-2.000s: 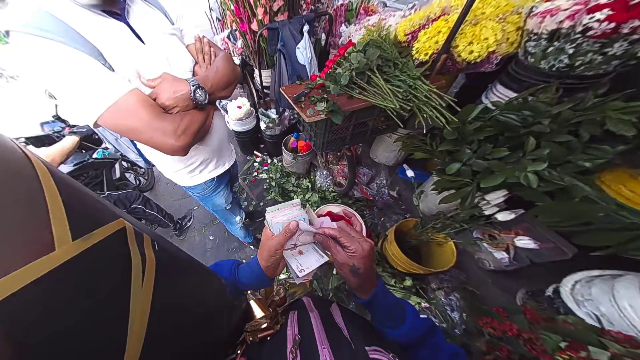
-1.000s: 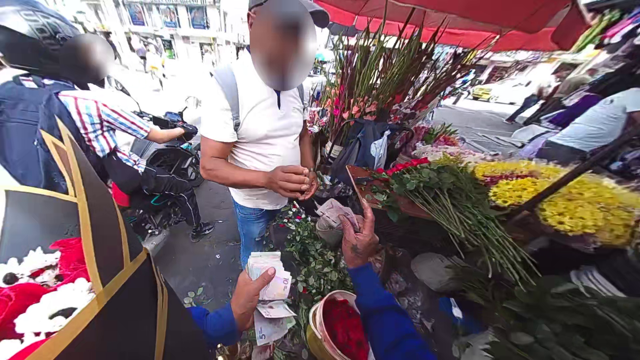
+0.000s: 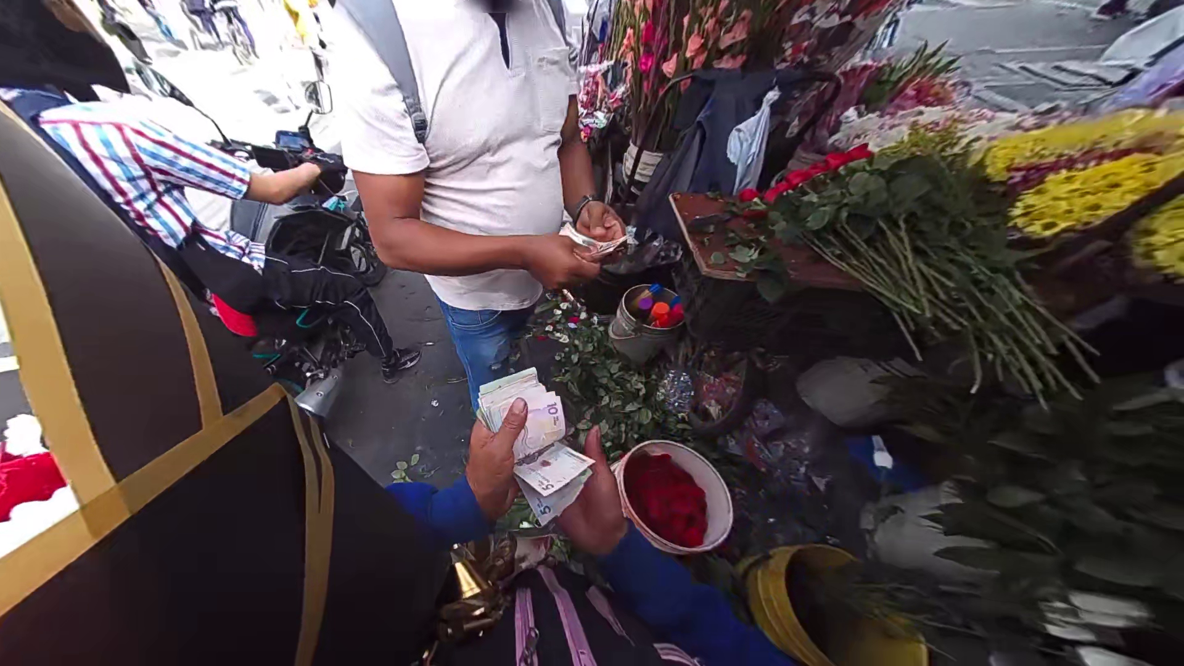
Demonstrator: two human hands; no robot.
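Observation:
Several banknotes (image 3: 541, 430) are fanned out in my left hand (image 3: 497, 458), its thumb pressed on top of them. My right hand (image 3: 597, 504) is beside the lower notes, thumb raised; its fingers are partly hidden, and I cannot tell whether it grips a note. Across from me, a person in a white shirt (image 3: 490, 139) holds other banknotes (image 3: 597, 242) in both hands. Just right of my right hand stands a white bucket (image 3: 721, 504) with red petals or flowers (image 3: 666, 499) in it.
A wooden board (image 3: 703, 245) bears long-stemmed red roses (image 3: 925, 222). A metal bucket (image 3: 638, 338) stands below it, a yellow bucket (image 3: 772, 601) at lower right. A large black wrapping with gold bands (image 3: 213, 444) fills the left. Behind it, a person sits on a motorcycle (image 3: 310, 231).
My right hand, which held notes out toward the other person, has come back beside my left hand. The other person now holds banknotes. The view has tilted down.

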